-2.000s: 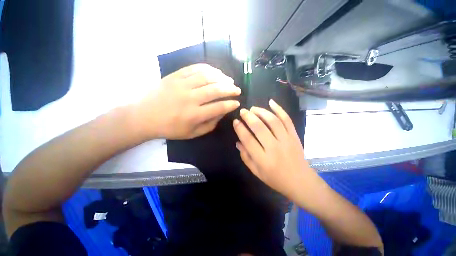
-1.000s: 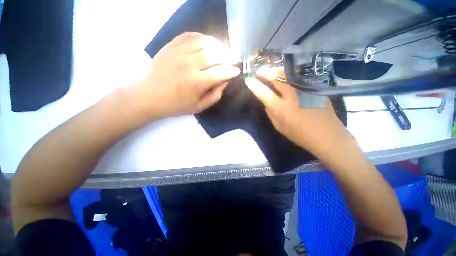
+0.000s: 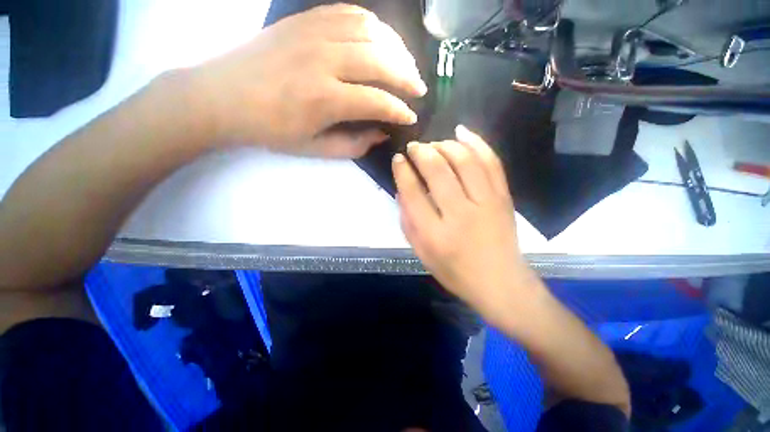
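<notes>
A black fabric panel [image 3: 528, 169] lies on the white table under the needle area of the sewing machine [image 3: 490, 21], its corners pointing right and toward the front edge. The presser foot [image 3: 446, 61] stands just above the cloth with a greenish glint below it. My left hand [image 3: 312, 84] lies on the panel left of the presser foot, palm down, fingers slightly curled and apart. My right hand [image 3: 460, 211] lies on the panel in front of the presser foot, fingers spread. Neither hand visibly grips the cloth. The panel's upper left part is partly hidden by my left hand.
Black thread snips [image 3: 696, 184] lie on the table at right, beside a red-orange handled tool [image 3: 750, 170]. A dark cut piece [image 3: 59, 59] lies at upper left. A measuring strip [image 3: 338, 261] runs along the front edge. Blue crates [image 3: 127, 337] with dark cloth stand below.
The panel has turned, its corners now reaching farther right. My right hand has drawn back from the presser foot and opened. My left hand has loosened its fingertips. The whole view has shifted.
</notes>
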